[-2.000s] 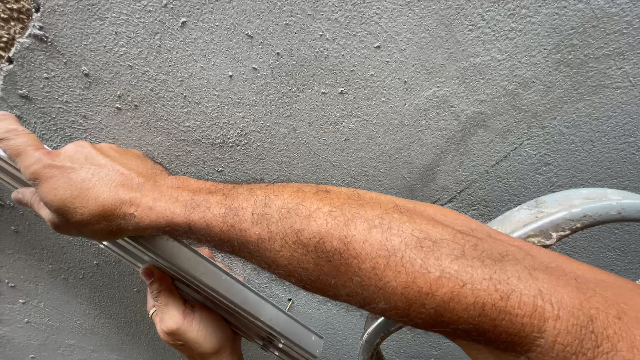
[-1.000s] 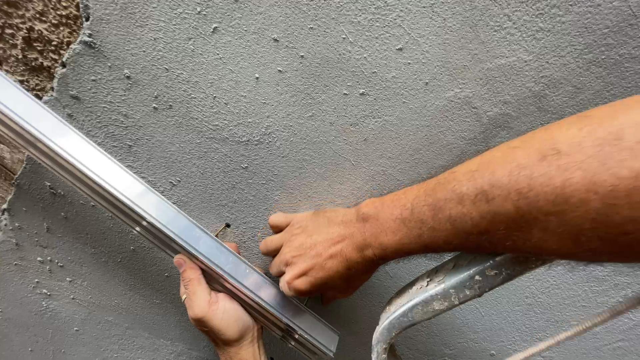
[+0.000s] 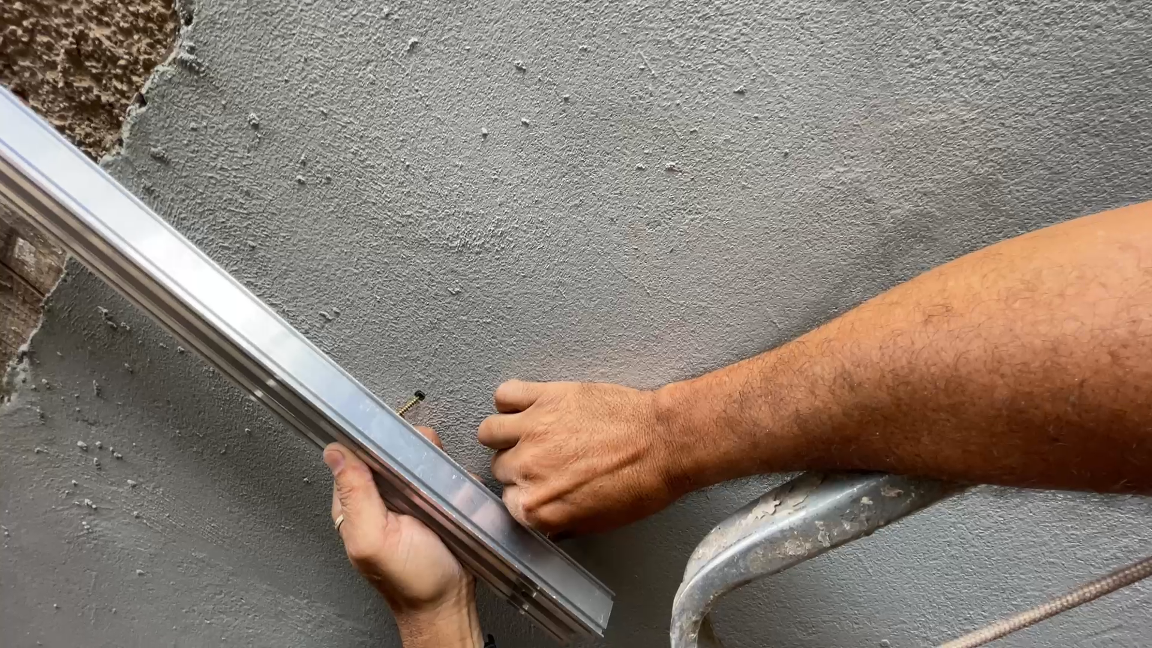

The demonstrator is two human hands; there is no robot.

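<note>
A long aluminium profile (image 3: 270, 337) slants from the upper left down to the lower middle in front of a grey rendered wall. My left hand (image 3: 396, 535) grips it from below near its lower end, thumb on the near side, a ring on one finger; its other fingers are mostly hidden behind the metal. My right hand (image 3: 576, 454) is beside the profile's upper edge near that end, back of the hand up and fingers curled. Its thumb and palm are hidden, so whether it holds anything cannot be seen. A screw (image 3: 412, 403) shows just above the profile, between the hands.
The grey wall (image 3: 720, 225) has a rough, gritty surface. Bare brown masonry (image 3: 81, 54) shows past its broken edge at the upper left. A bent, paint-spattered metal tube (image 3: 801, 522) lies under my right forearm, with a braided cord (image 3: 1062, 603) at the lower right.
My right hand has left the upper left stretch of the profile and moved right, to beside its lower end. My left hand keeps its grip. The screw's head shows more plainly.
</note>
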